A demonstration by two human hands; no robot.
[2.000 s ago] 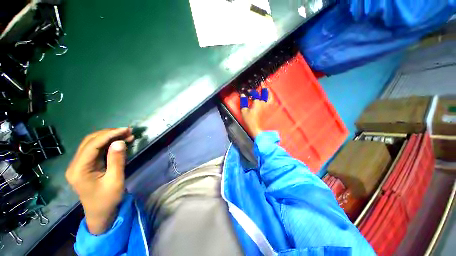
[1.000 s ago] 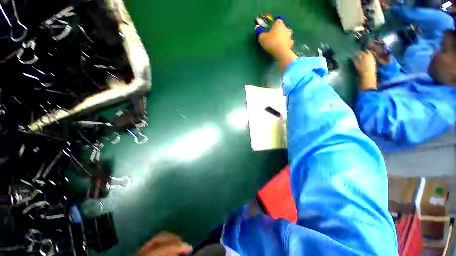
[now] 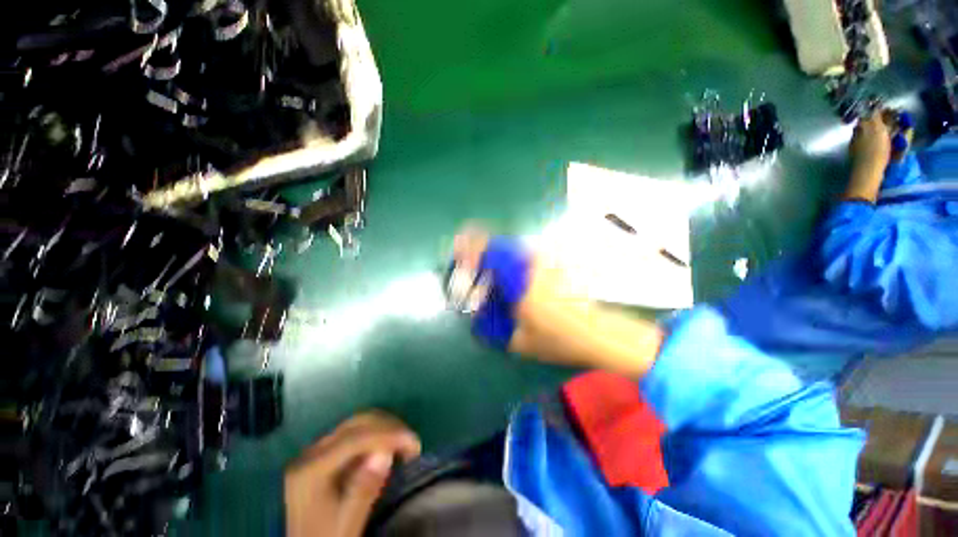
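My right hand (image 3: 515, 299), blurred, with blue bands on its fingers, is above the middle of the bench. Its fingers close on a small dark and silver piece (image 3: 460, 283) that looks like a binder clip; blur hides its details. My left hand (image 3: 347, 472) is at the bottom, near the bench edge, with curled fingers and the thumb a little apart; I see nothing in it. A large loose pile of black clips with silver handles (image 3: 116, 367) fills the left side.
A pale tub rim (image 3: 362, 94) stands behind the pile. White paper (image 3: 630, 273) with two small dark pieces lies at right. A clip cluster (image 3: 730, 136) is beyond it. Part of the red crate (image 3: 620, 430) shows below the bench edge. Another worker's blue sleeve (image 3: 882, 252) is at right.
My right hand has come back from the far bench towards me and now holds a dark and silver piece. The view has shifted, and more of my left hand shows.
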